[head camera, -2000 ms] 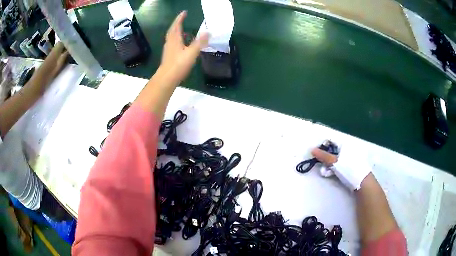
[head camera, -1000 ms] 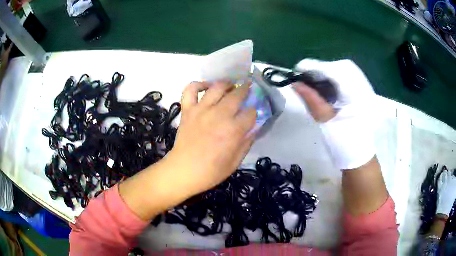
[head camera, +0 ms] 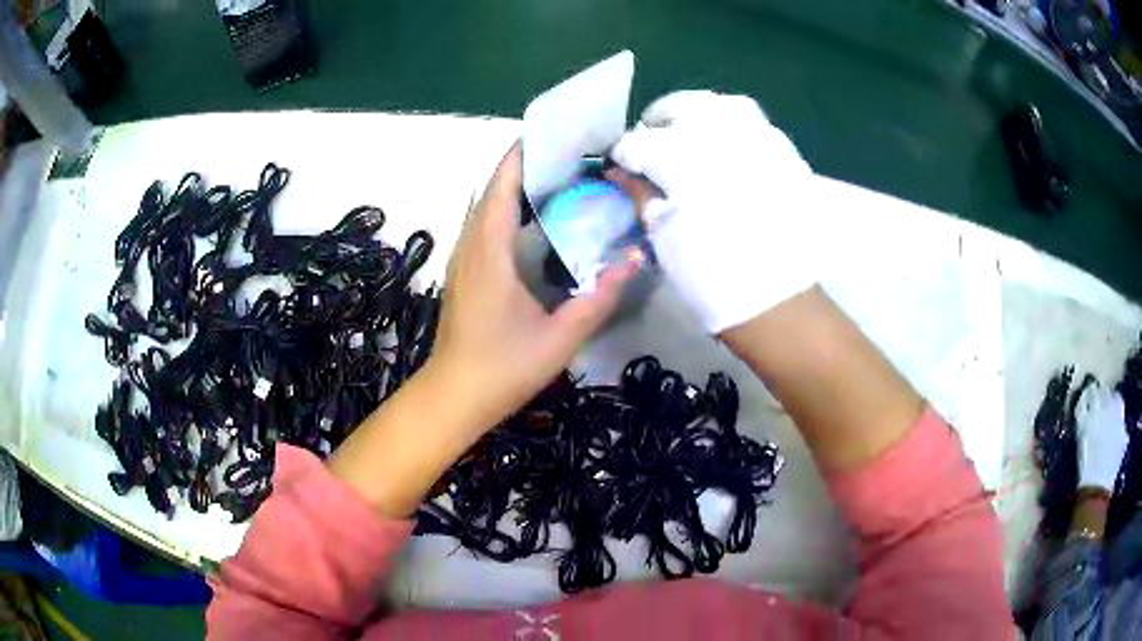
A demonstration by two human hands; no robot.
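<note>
My bare left hand (head camera: 507, 282) holds an open box (head camera: 551, 257) above the table's back part, thumb on the near side. The box's pale lid flap (head camera: 576, 125) stands up, and a shiny bluish-white wrapping (head camera: 591, 223) shows inside. My right hand (head camera: 726, 200), in a white glove with bare fingertips, is at the box's right edge with its fingers at the opening. Whether a cable is still in it is hidden. Coiled black cables (head camera: 251, 351) lie heaped on the white table, more of them (head camera: 626, 476) right in front of me.
A green belt (head camera: 751, 50) runs behind the table (head camera: 877, 251). Black boxes stand on it at the upper left (head camera: 266, 44), and a dark item lies on it at the right (head camera: 1033, 157). At the right edge, another person's gloved hand (head camera: 1102, 438) is beside black cables.
My left hand came back from the belt and now holds a box. My right hand brought a coiled cable over and moved left to the box opening, where the cable is no longer visible.
</note>
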